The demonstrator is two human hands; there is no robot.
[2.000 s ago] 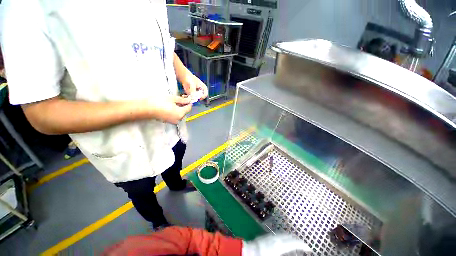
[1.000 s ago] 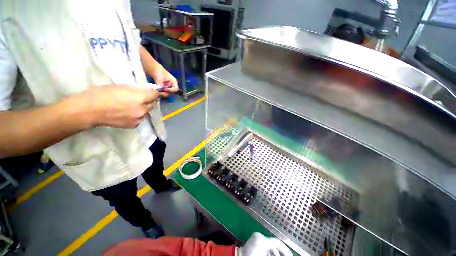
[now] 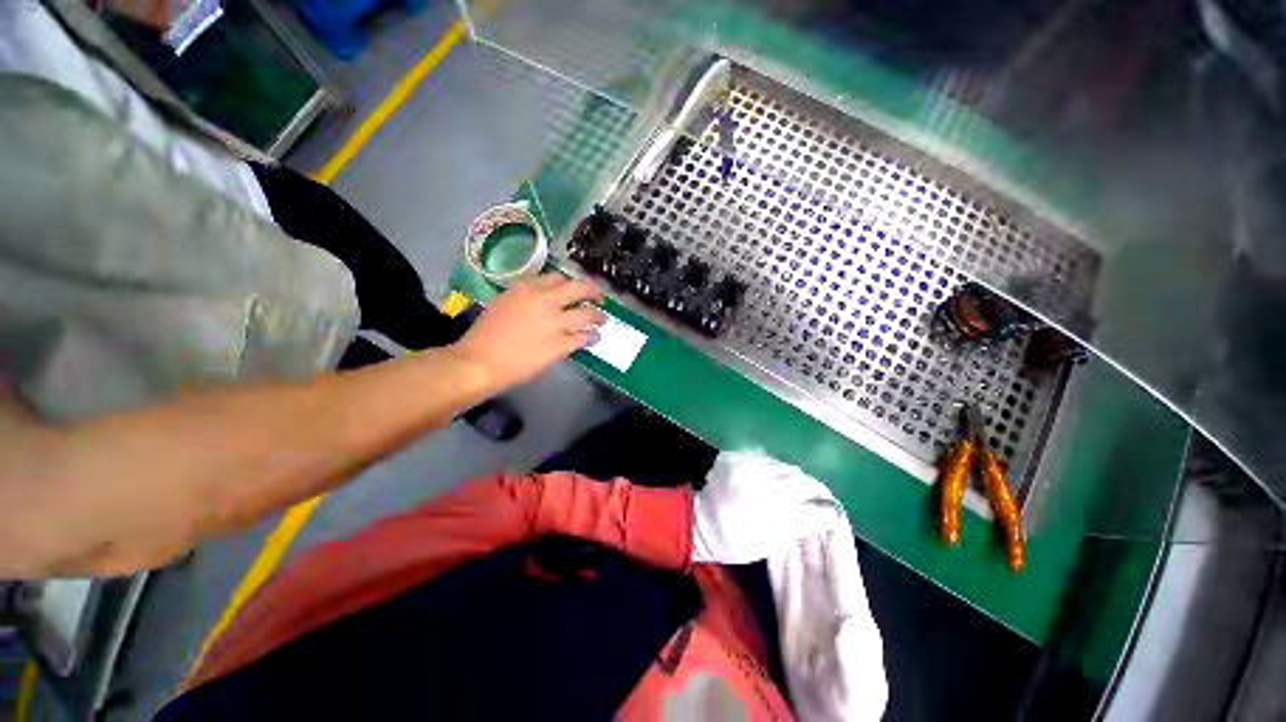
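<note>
My left hand (image 3: 750,508), in a white glove below a red sleeve, lies low in front of me. Its fingers are hidden or blurred. A second white knit shape (image 3: 835,632), which looks like my gloved right hand, meets it; its fingers are not clear. A blank white slip (image 3: 614,343) lies on the green bench edge (image 3: 832,449), with another person's bare hand over its left end. A white tape roll (image 3: 506,244) lies left of it.
A perforated tray (image 3: 846,212) holds a row of dark coils (image 3: 656,271) at left and more coils (image 3: 973,313) at right. Orange-handled cutters (image 3: 984,494) lie over its front right edge. A clear hood (image 3: 1128,370) covers it. The other person's arm (image 3: 282,451) reaches in from the left.
The view has tilted down. The other person's hand has moved from chest height to the bench, where the white slip now shows. More of my white gloves is visible.
</note>
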